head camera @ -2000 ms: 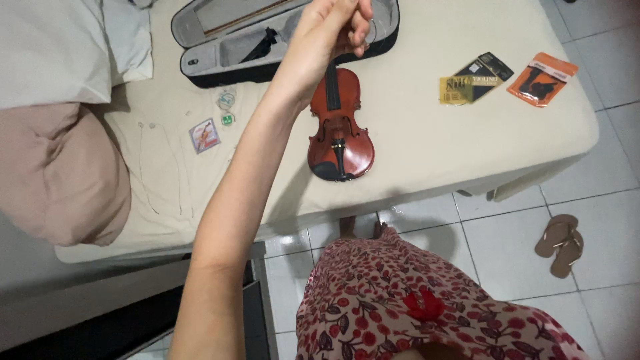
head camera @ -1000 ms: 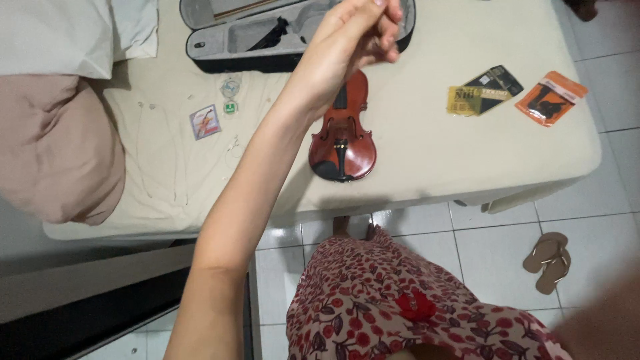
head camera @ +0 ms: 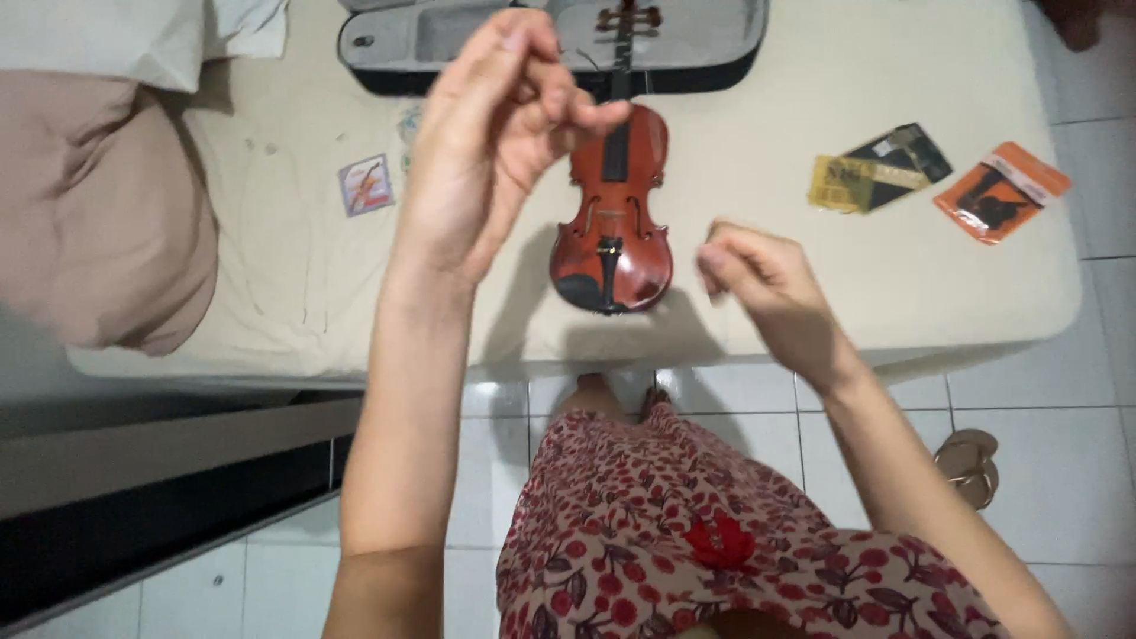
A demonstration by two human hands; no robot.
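Note:
A reddish-brown violin (head camera: 611, 222) lies face up on the bed, its neck and scroll over the edge of a grey-lined violin case (head camera: 555, 84). My left hand (head camera: 510, 115) is raised above the bed with its fingers curled, and one fingertip overlaps the violin's upper body in the view. My right hand (head camera: 763, 284) hangs to the right of the violin's lower end, slightly blurred, thumb and fingers drawn together. No object shows clearly in either hand; something as thin as a string could not be made out. Thin strands (head camera: 306, 275) lie on the sheet at left.
A small square packet (head camera: 366, 186) lies left of the violin, beside round items partly hidden by my left wrist. At right are a black-and-yellow packet (head camera: 879, 169) and an orange packet (head camera: 1003, 191). Bedding (head camera: 106, 213) is heaped at left; sandals (head camera: 967, 466) sit on the tiled floor.
My right hand has come into view from the right. My left hand stays raised, its fingers now more spread. The violin's pegs and scroll now show.

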